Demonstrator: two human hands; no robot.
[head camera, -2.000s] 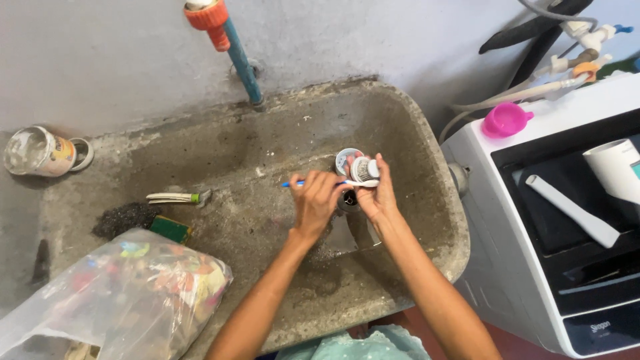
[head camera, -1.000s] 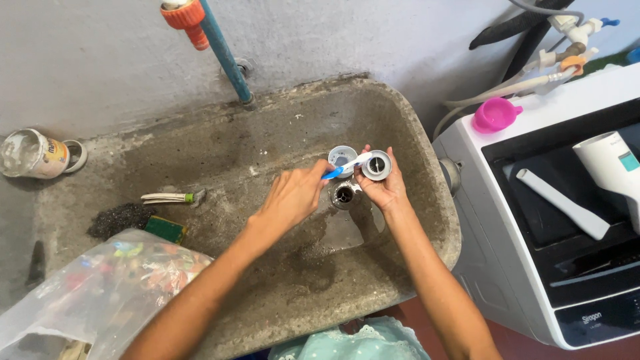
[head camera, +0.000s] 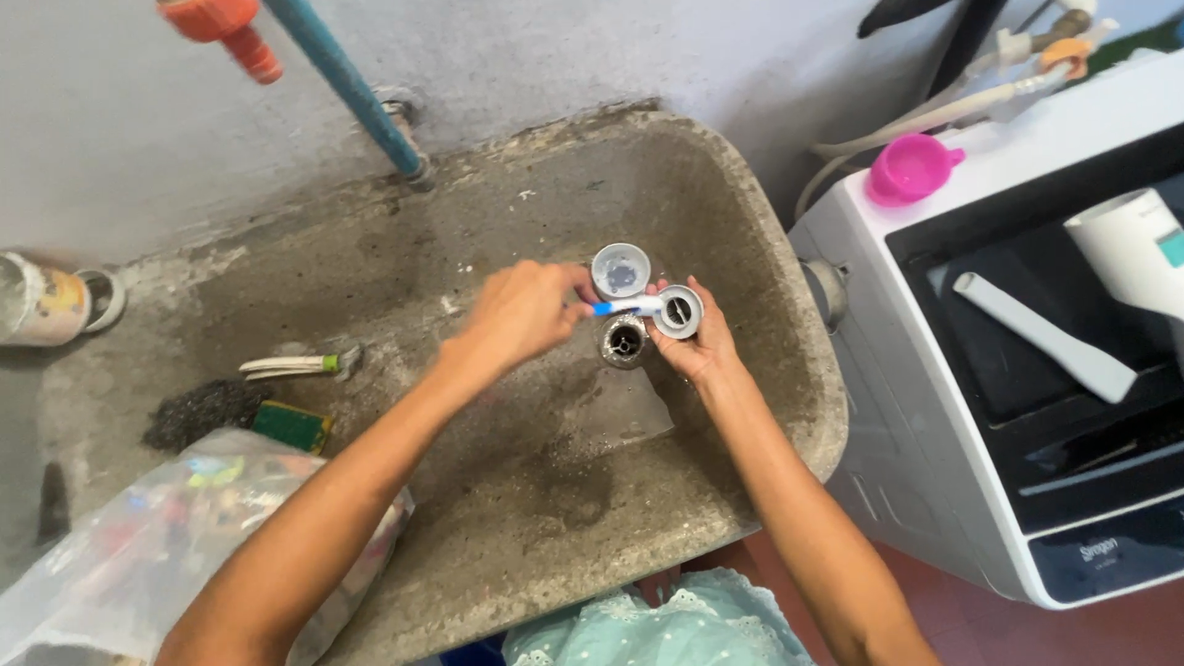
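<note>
Over the concrete sink (head camera: 555, 499), my left hand (head camera: 527, 310) is closed on a blue and white brush (head camera: 615, 307), likely a toothbrush. Its white head touches a round white and grey part (head camera: 678, 312) with a dark slotted centre, held in my right hand (head camera: 698, 338) by the fingers around its rim. Just behind the brush, a round grey-white cup or cap (head camera: 621, 270) stands in the basin. A round metallic piece (head camera: 624, 341) with a dark opening lies below the brush; whether it is the drain or a loose part I cannot tell.
Steel wool (head camera: 208, 412), a green and yellow sponge (head camera: 291, 426), a white-handled brush (head camera: 291, 365) and a filled plastic bag (head camera: 231, 518) lie left. A blue pipe (head camera: 347, 88) rises behind. On the washing machine (head camera: 888, 370) at right are a pink cup (head camera: 911, 169) and white plastic pieces (head camera: 1045, 338).
The round part in my right hand, turned differently two seconds ago, now shows its slotted opening. The brush head has moved onto its rim. My left hand has shifted left of it.
</note>
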